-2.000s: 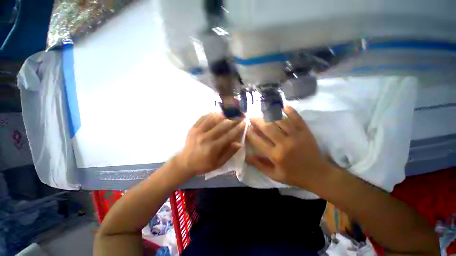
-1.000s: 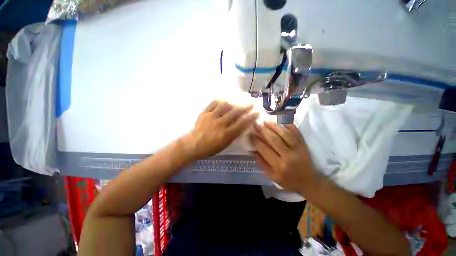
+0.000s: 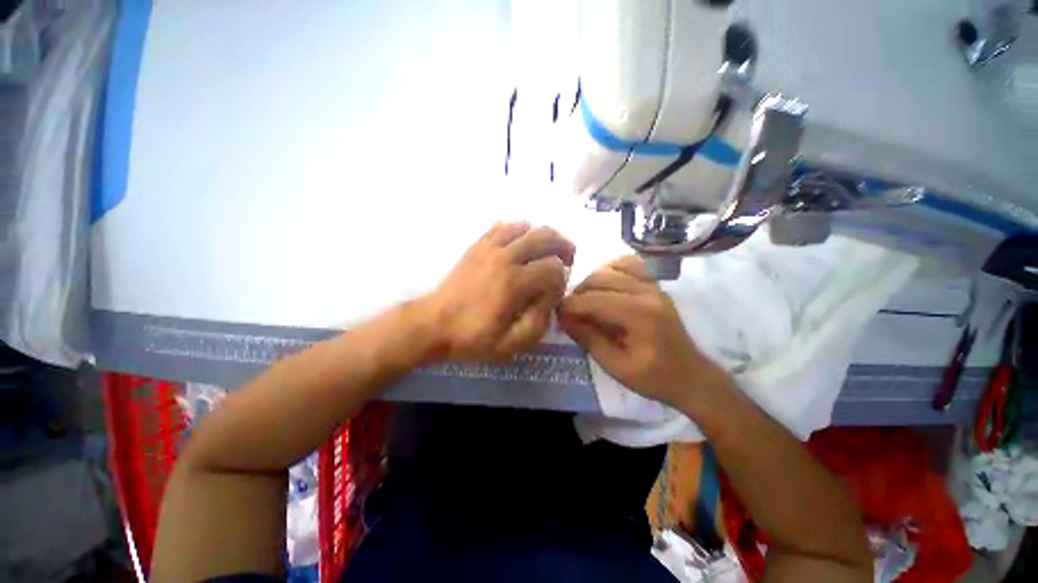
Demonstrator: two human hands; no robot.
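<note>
A white fabric garment piece (image 3: 763,330) lies bunched on the machine bed to the right of my hands and hangs over the front edge. My left hand (image 3: 512,290) has its fingers curled on the fabric edge left of the needle area. My right hand (image 3: 620,325) pinches the fabric edge beside it, fingertips close to my left ones. The held edge is glaring and mostly hidden by my fingers. The chrome curved piece (image 3: 740,194) and the presser foot area are just behind my right hand, below the white sewing machine head (image 3: 649,68).
A grey ruler strip (image 3: 285,347) runs along the table edge. Blue tape (image 3: 120,114) and white cloth (image 3: 46,194) are at the left. A red basket (image 3: 142,456) and red plastic bag (image 3: 899,490) sit below. Snips (image 3: 954,370) lie at the right.
My fingers have curled in and drawn slightly back from the needle, pinching the fabric edge. The view has shifted, so the machine head appears farther right.
</note>
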